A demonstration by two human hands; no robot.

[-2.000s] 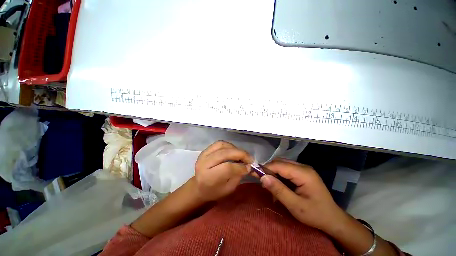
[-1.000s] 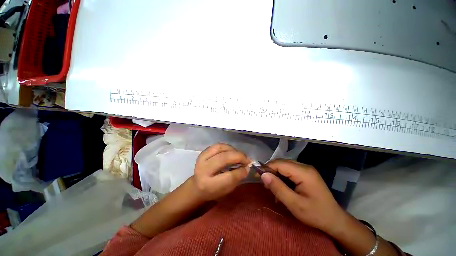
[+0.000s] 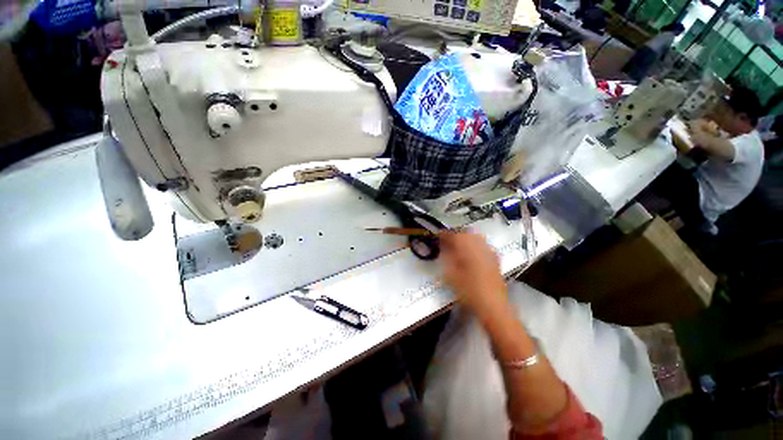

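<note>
My right hand (image 3: pixel 472 271), blurred, is over the front edge of the machine table. Its fingertips meet the handle end of a thin pointed tool with an orange-brown handle, like an awl (image 3: pixel 402 230). The blur hides whether the fingers grip it. The tool's metal point faces left, across the black-handled shears (image 3: pixel 423 247). The black thread snips (image 3: pixel 342 313) lie apart on the table, blades to the left. Sheer white fabric (image 3: pixel 558 344) hangs below the table edge, beside and behind my right forearm. My left hand is out of the picture.
The white sewing machine (image 3: pixel 283 116) stands over its metal bed plate (image 3: pixel 318 249). A dark checked pouch (image 3: pixel 446 168) with a blue packet hangs at its right. A cardboard box (image 3: pixel 661 266) is beyond the table. A person in white sits at another machine.
The view has swung right to the sewing machine. My right hand has left the lap and the piece pinched there, and is now at the awl and shears. My left hand has gone out of view.
</note>
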